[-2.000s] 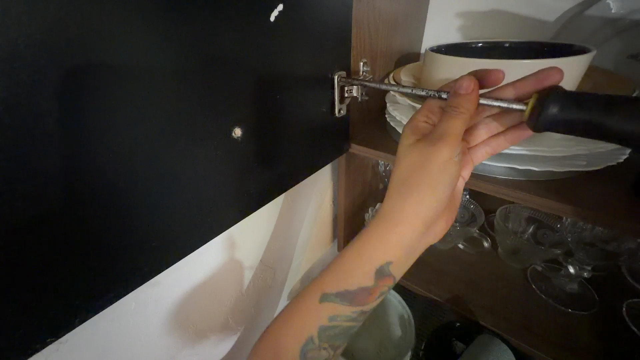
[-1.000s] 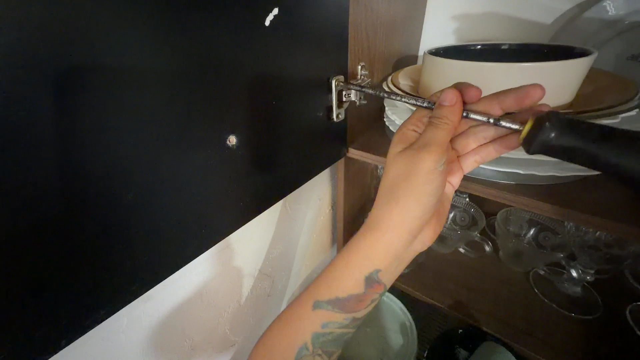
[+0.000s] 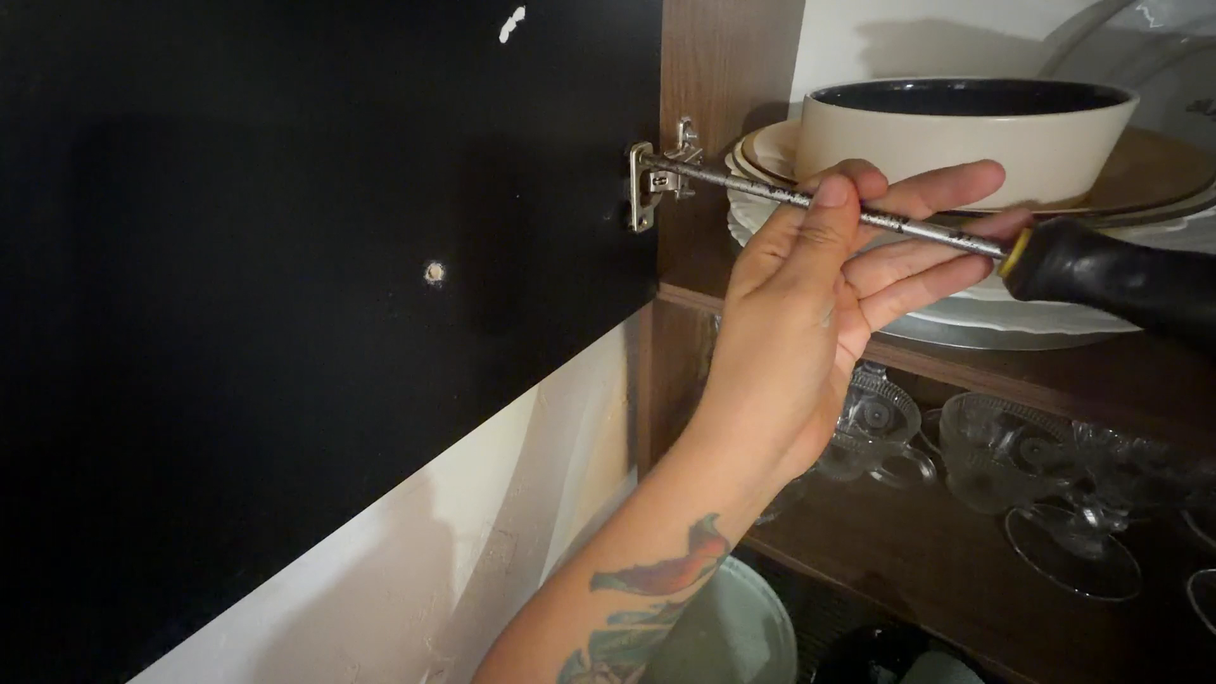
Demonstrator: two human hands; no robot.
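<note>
My left hand (image 3: 807, 275) pinches the metal shaft of a screwdriver (image 3: 912, 228) between thumb and index finger, its other fingers spread beneath the shaft. The screwdriver's black handle, with a yellow ring, runs out of view at the right edge; my right hand is not visible. The tip meets the upper part of a metal cabinet hinge (image 3: 642, 188). That hinge joins the black cabinet door (image 3: 313, 247) to the brown wooden side panel (image 3: 727, 66). Whether the tip sits in a screw head cannot be told.
Behind my hand, a cream bowl with a dark inside (image 3: 959, 142) rests on stacked plates on the upper shelf (image 3: 1045, 370). Clear glass dessert cups (image 3: 1007, 446) stand on the shelf below. A greenish round dish (image 3: 731, 627) lies lower, behind my forearm. The door has a small hole (image 3: 434, 273).
My left hand stays on the shaft, with small shifts of its fingers. The screwdriver's handle end has dropped slightly, so the shaft slopes more steeply than two seconds ago.
</note>
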